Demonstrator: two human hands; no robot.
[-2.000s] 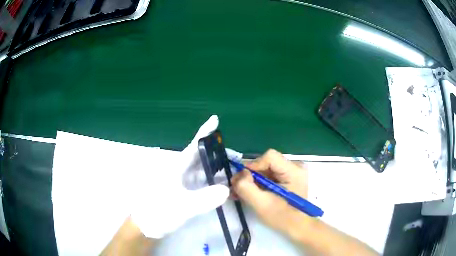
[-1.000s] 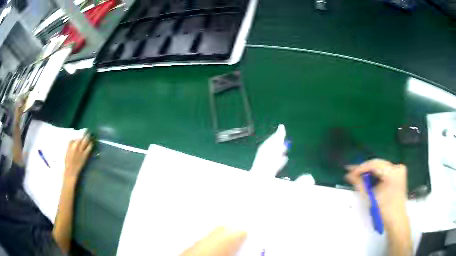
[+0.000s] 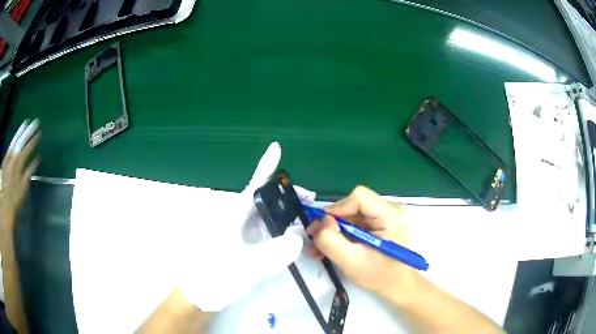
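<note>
My left hand [image 3: 229, 267], in a white glove, holds a black phone middle frame [image 3: 277, 205] tilted above the white paper sheet [image 3: 131, 241]. The frame's solid camera end points up and its window end points down right. My bare right hand [image 3: 366, 241] holds a blue marker pen [image 3: 382, 244], its tip end at the frame's right edge near the camera end. The exact tip contact is hidden by my fingers.
A dark frame [image 3: 457, 153] lies on the green bench at right, beside a stained paper sheet [image 3: 546, 169]. A greyer frame [image 3: 123, 91] lies at left, below the black tray [image 3: 98, 23]. Another person's hand [image 3: 19, 163] is at the left edge. A blue spot [image 3: 271, 320] marks the paper.
The view turned left and came back. A second ago my hands were apart; now both are at a black frame. A greyer frame and another person's hand now show at left, unlike two seconds ago.
</note>
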